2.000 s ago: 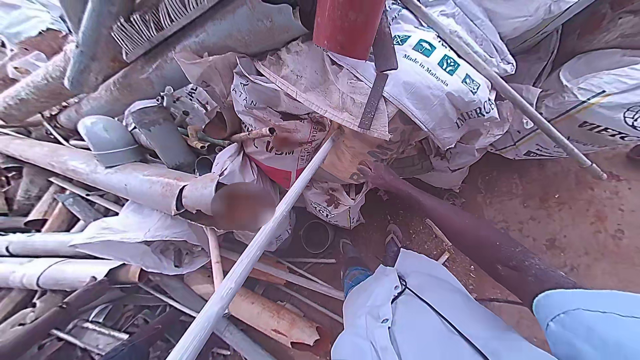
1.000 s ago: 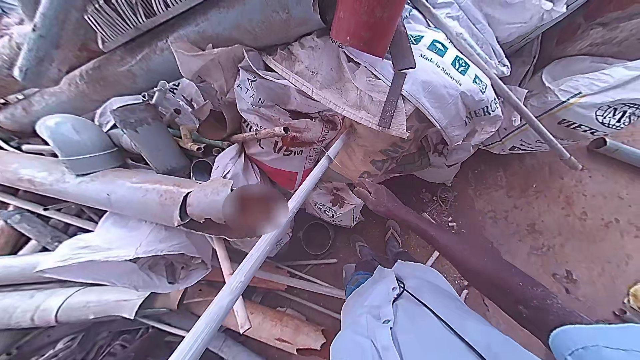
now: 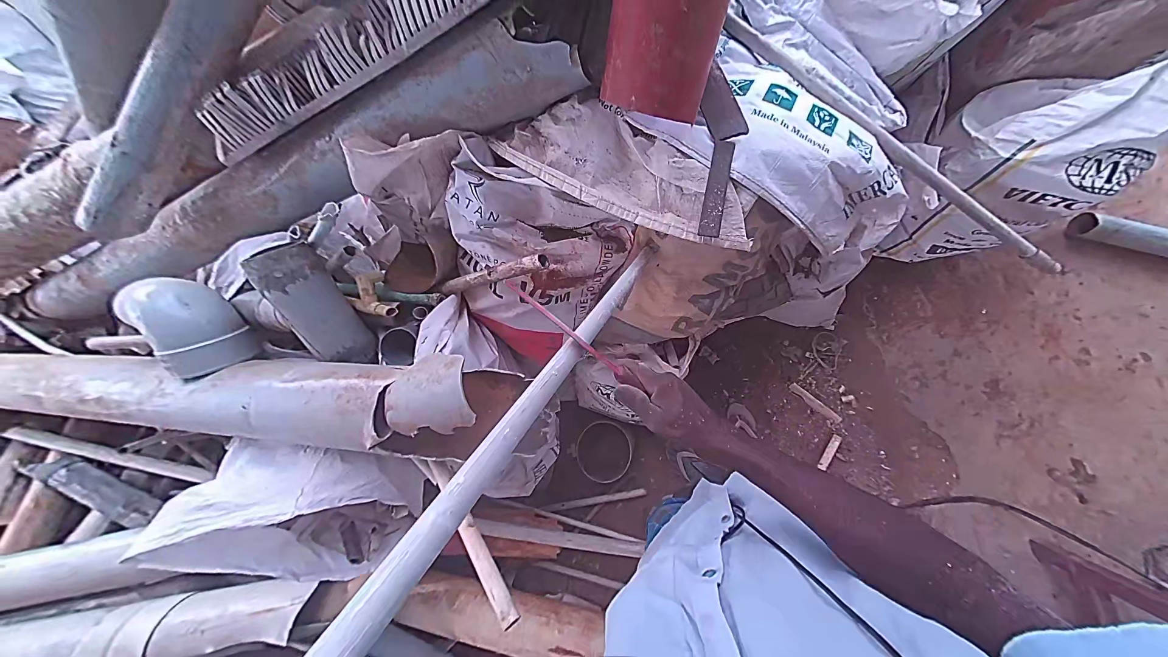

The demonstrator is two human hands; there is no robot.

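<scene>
From the lower right, my right hand (image 3: 652, 397) reaches in, its fingers closed around the lower end of a thin pink strip (image 3: 568, 328). The strip slants up-left across a long pale pole (image 3: 488, 456). That pole runs from the bottom edge up to printed woven sacks; its upper end lies against a brown sack (image 3: 698, 283). A white sack with red printing (image 3: 520, 219) is behind the strip. My left hand is out of view.
Large grey pipes (image 3: 356, 119), a pipe elbow (image 3: 182, 324) and broken pipe pieces crowd the left. A red cylindrical object (image 3: 662, 55) is at the top. Another pole (image 3: 922, 169) slants over sacks at right, above brown ground (image 3: 1022, 365) with scraps.
A pink strip now shows at my right hand; it is not visible in the earlier frames. My hand is lower relative to the brown sack.
</scene>
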